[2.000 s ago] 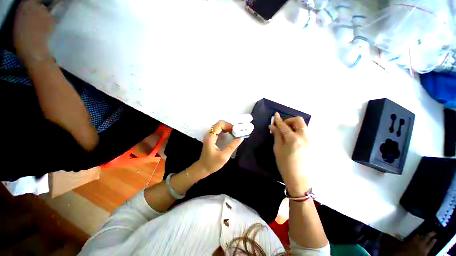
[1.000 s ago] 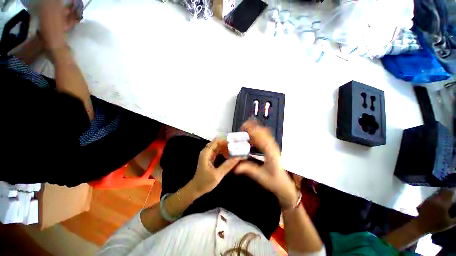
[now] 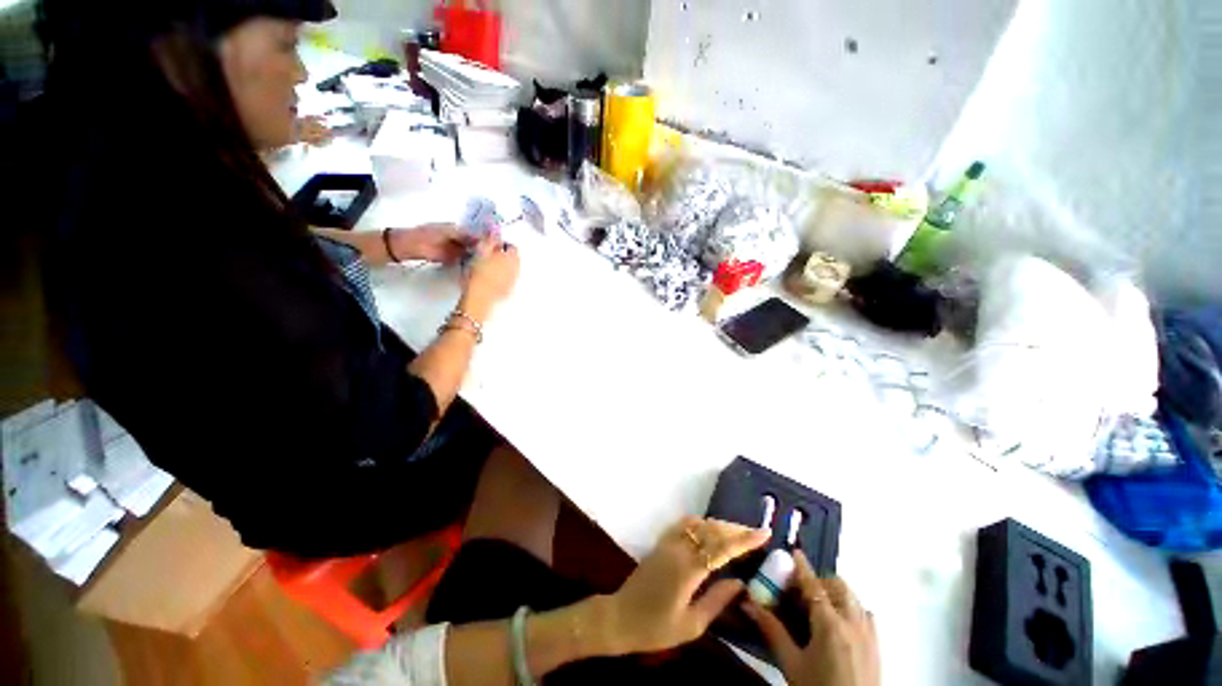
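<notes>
The black foam insert tray (image 3: 823, 517) lies near the table's front edge. Two white earbuds (image 3: 795, 525) sit in its stem-shaped slots. My left hand (image 3: 690, 590) and my right hand (image 3: 824, 623) hold the small white charging case (image 3: 772, 576) between their fingertips, over the lower part of the tray. The case looks closed, with a blue line on it. The rounded cutout is hidden by my hands.
A spare insert box (image 3: 1032, 610) with empty cutouts stands to the right. Beyond are a smartphone (image 3: 764, 326), wrapped white cases (image 3: 871, 369), a plastic bag (image 3: 1059, 362) and a blue bag (image 3: 1155, 489). A person (image 3: 255, 295) sits at the left.
The view has swung up and left. The charging case, open before, now looks closed and has moved over the tray. The earbuds, first partly in my right hand, are in their slots.
</notes>
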